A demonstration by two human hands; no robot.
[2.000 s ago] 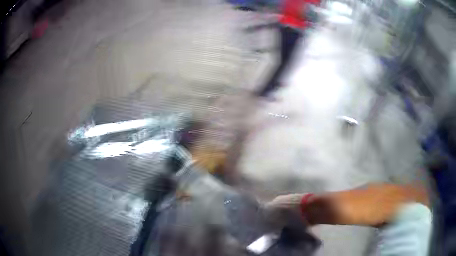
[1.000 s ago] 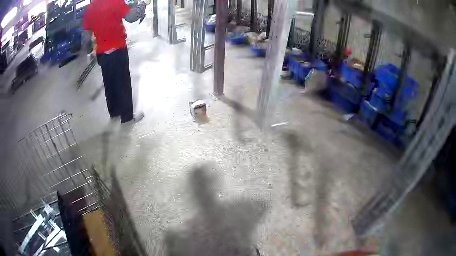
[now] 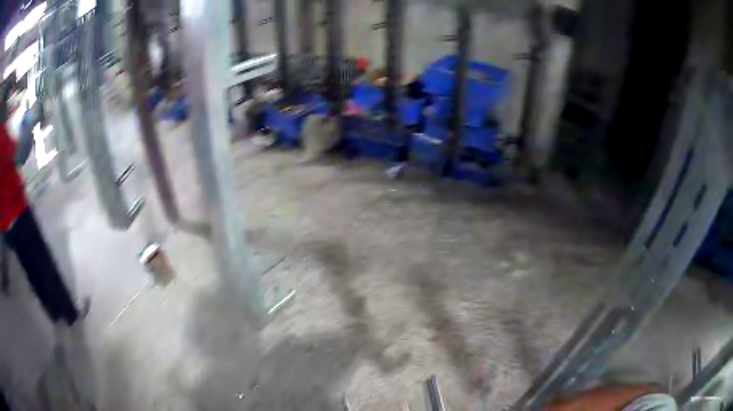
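Observation:
A slotted metal channel (image 3: 671, 213) runs slantwise along the right side, its lower end near the bottom edge. A forearm with a pale sleeve end (image 3: 615, 397) shows at the bottom right, cut off by the edge; its hand is not visible. Another tall metal channel (image 3: 215, 144) hangs at the left centre, with a small side arm near its top. Thin metal ends (image 3: 435, 393) poke up at the bottom edge. Neither of my hands can be seen. The picture is blurred.
A person in a red shirt (image 3: 10, 181) stands at the left edge. More uprights (image 3: 96, 144) hang behind. A small pale and brown object (image 3: 155, 263) is on the floor. Blue crates (image 3: 374, 138) line the wall behind dark uprights (image 3: 460, 88).
The view has swung right from the wire bin, which is now out of the picture. The person and hanging channels have shifted left. A forearm shows more at the bottom right than one second ago.

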